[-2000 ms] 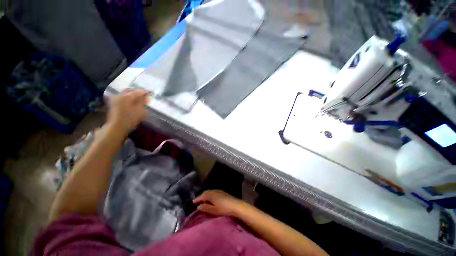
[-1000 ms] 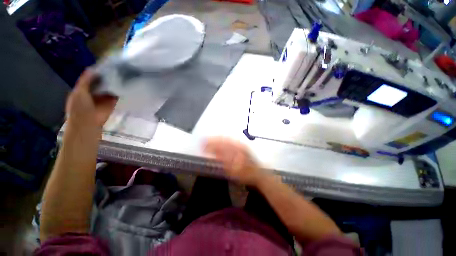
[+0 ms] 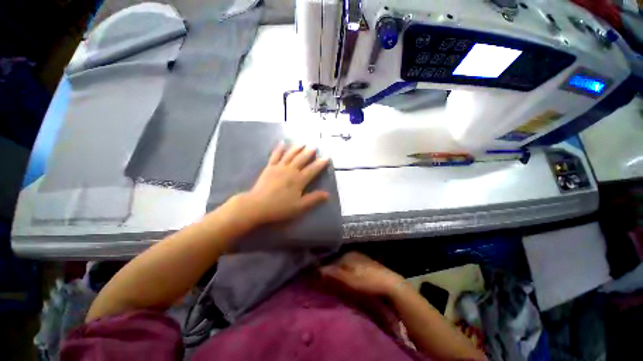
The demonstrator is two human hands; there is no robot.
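A grey fabric panel (image 3: 240, 158) lies on the white machine table, its far edge near the needle area, its near part hanging over the front edge towards my lap. My left hand (image 3: 285, 187) lies flat on it, fingers spread, just in front of the needle. My right hand (image 3: 359, 273) is below the table edge by the hanging cloth; its fingers are partly hidden, so I cannot tell if it grips. The presser foot and needle (image 3: 324, 106) of the white sewing machine (image 3: 465, 106) stand beyond the panel under a bright lamp.
Other grey panels (image 3: 106, 120) lie at the table's left. Thread snips (image 3: 441, 158), a blue-capped stick (image 3: 504, 152) and a small recess with metal bits (image 3: 568, 171) are at the right. A black phone (image 3: 434, 297) and crumpled grey cloth (image 3: 504, 317) lie below the table.
A grey panel now lies before the needle, with my left hand moved right onto it. My right hand has dropped below the table edge. The view has turned towards the machine.
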